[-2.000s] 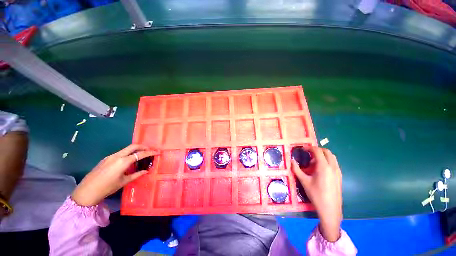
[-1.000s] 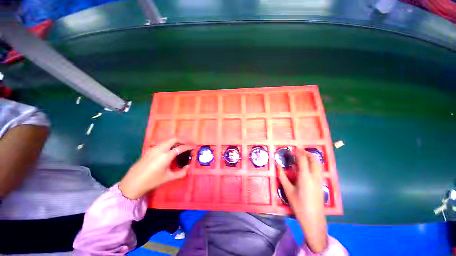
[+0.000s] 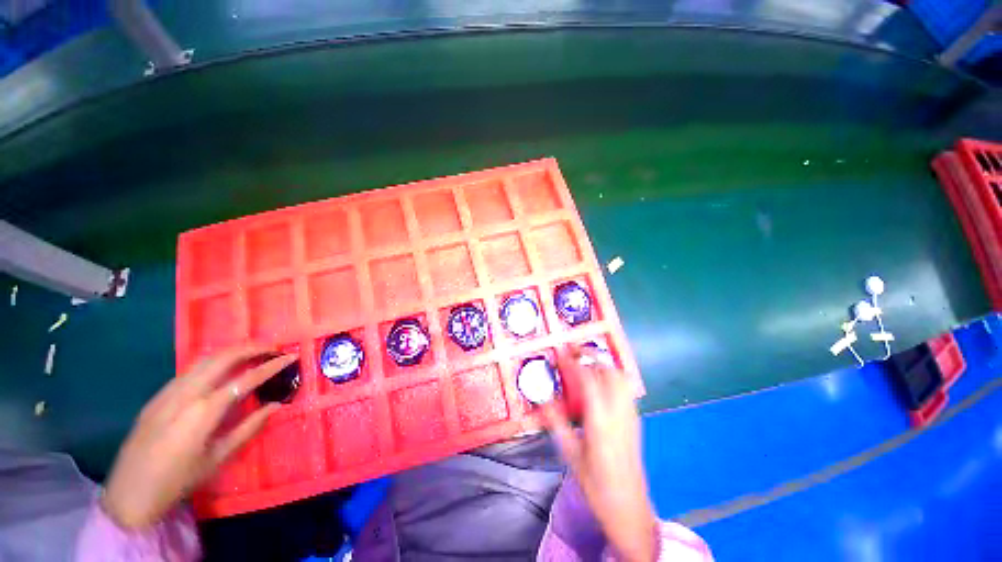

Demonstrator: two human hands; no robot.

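A red-orange compartment tray (image 3: 379,195) lies tilted before me. Its third row holds several round dark-rimmed smartwatch bodies (image 3: 468,326), faces up and glossy, some with dial marks. Two more lie at the right end of the front row, one with a bright whitish face (image 3: 538,380). My left hand (image 3: 189,426) has thumb and fingers around a dark watch (image 3: 278,380) at the third row's second pocket from the left. My right hand (image 3: 602,437) is blurred over the front row's right end, fingertips beside the whitish watch; whether it grips anything is hidden.
White round heads with thin cords (image 3: 865,312) lie on the green bench (image 3: 725,263) at right. Stacked red trays (image 3: 969,214) stand at the right edge, a black-and-red bin (image 3: 923,379) below. A metal post (image 3: 60,263) is at left. Small pale scraps lie around.
The view has swung right, so the tray sits further left and tilted. My left hand has moved from the first to the second pocket. My right hand has moved from the third row to the front row.
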